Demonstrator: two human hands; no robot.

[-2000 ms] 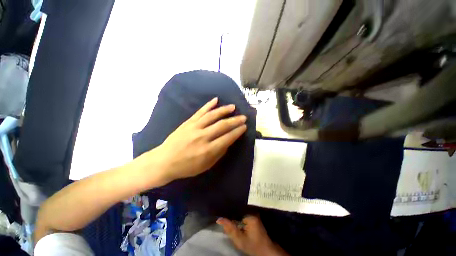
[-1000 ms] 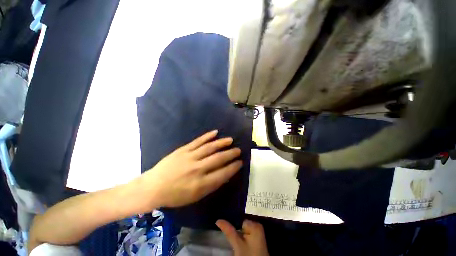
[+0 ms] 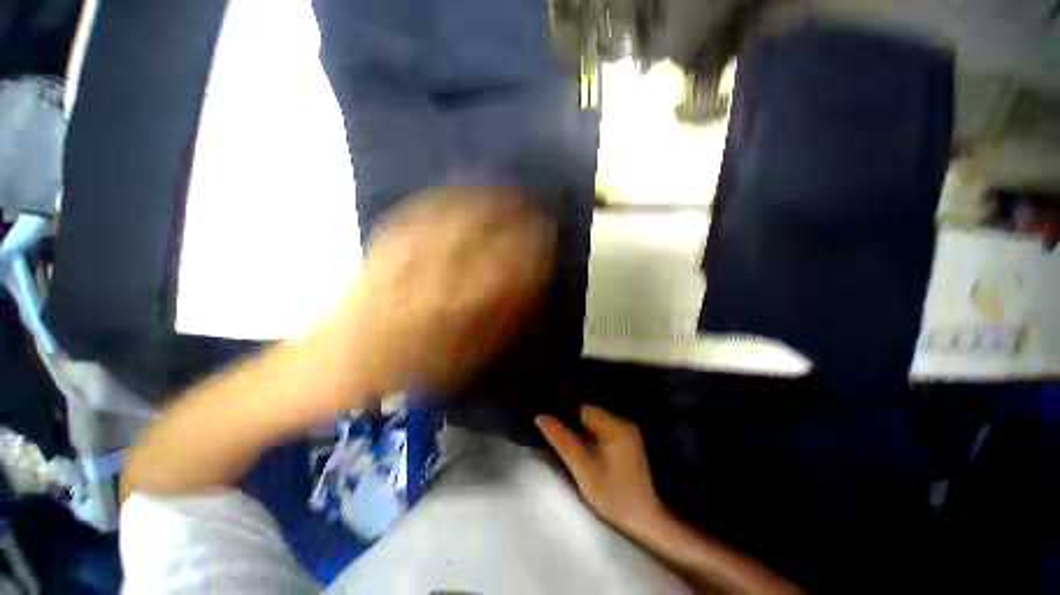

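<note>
The dark navy cloth panel [image 3: 465, 128] lies lengthwise on the white table. Its far end runs out of the top of the picture, and its right edge is beside the machine's needle area. My left hand [image 3: 465, 291] is on the near part of the panel, badly blurred, with its fingers hard to make out. My right hand [image 3: 616, 465] is at the table's front edge by the panel's near end, thumb apart from the fingers. Whether either hand grips cloth cannot be told.
The blurred sewing machine head [image 3: 686, 29] is cut off at the top. More dark pieces [image 3: 831, 198] lie right of the needle area. A long dark panel [image 3: 128, 174] lies at left. A basket of scraps [image 3: 366, 477] is below the table edge. A dark reddish object [image 3: 1023, 213] is far right.
The view has tilted, so the table and machine head sit higher in the picture. The panel reaches farther from me. My left hand has blurred, and its spread fingers no longer show.
</note>
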